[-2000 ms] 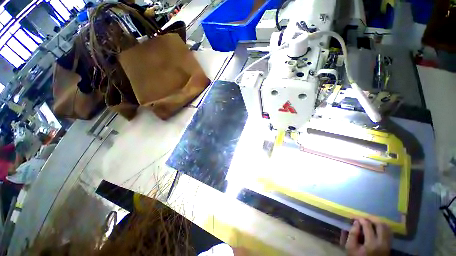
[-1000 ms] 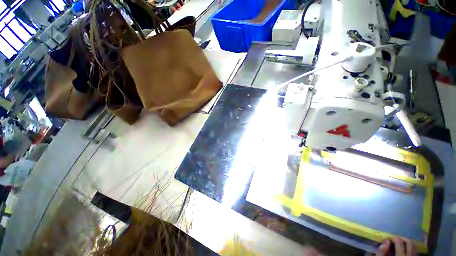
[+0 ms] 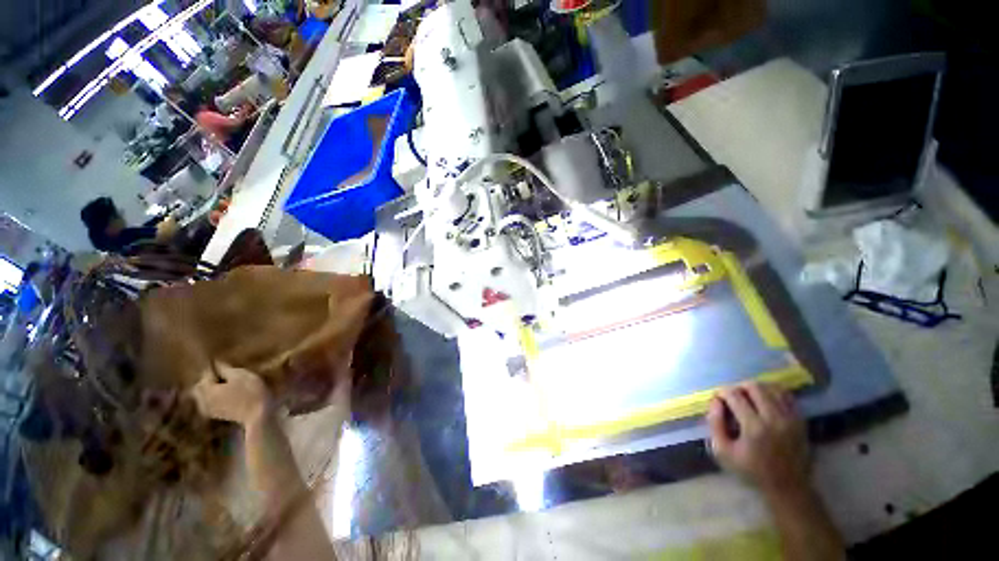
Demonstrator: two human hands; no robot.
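The clamp frame (image 3: 657,411), edged in yellow, lies under the needle head of the white sewing machine (image 3: 477,279). A thin brown strip shows along its slot. My right hand (image 3: 756,431) rests with curled fingers on the frame's near right corner; whether it grips the edge is unclear. My left hand (image 3: 232,397) is at the tan-brown bag (image 3: 257,323) at the left, its fingers closed on the leather. Loose brown straps and other bags lie around it, partly blurred by hair strands in front.
A blue bin (image 3: 351,164) stands behind the bags. At the right are a control screen (image 3: 880,132), eyeglasses (image 3: 900,309) and crumpled white tissue (image 3: 900,254). The dark shiny bed plate (image 3: 429,378) lies left of the clamp. People sit at far left.
The view has turned to the right, bringing in the screen and eyeglasses. My left hand has come into view on the bag, which now lies closer to the machine. My right hand remains at the frame's corner.
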